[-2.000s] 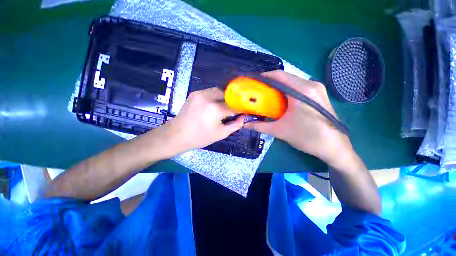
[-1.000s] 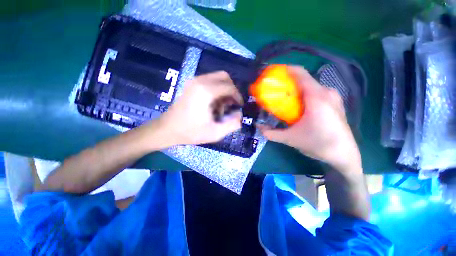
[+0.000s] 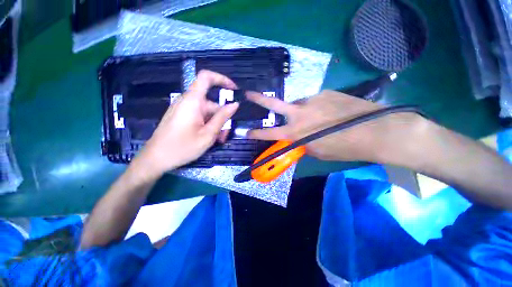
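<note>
The black plastic housing (image 3: pixel 151 73) lies on a translucent protective sheet (image 3: pixel 309 70). Silver-white brackets (image 3: pixel 269 109) sit at several spots inside it. My left hand (image 3: pixel 188 120) is over the housing's middle, thumb and fingertips around a bracket (image 3: pixel 226 96); whether they grip it is unclear. My right hand (image 3: pixel 323 120) has two fingers stretched over the housing's right part. The electric screwdriver lies slanted in its palm, with the orange end (image 3: pixel 273 166) below the hand and the black end (image 3: pixel 373 87) beyond it. The hand hides the tool's middle.
The round screw dish (image 3: pixel 388 35) is at the upper right. Wrapped parts (image 3: pixel 485 53) stand at the right edge. Another dark part on a translucent sheet (image 3: pixel 98 35) is at the top left. Wrapped material shows at the left edge. The dark cord (image 3: pixel 348 119) crosses my right hand.
The view has shifted and the housing appears straighter. The screwdriver has turned from upright to slanted, its black end towards the dish. My right fingers now stretch over the housing.
</note>
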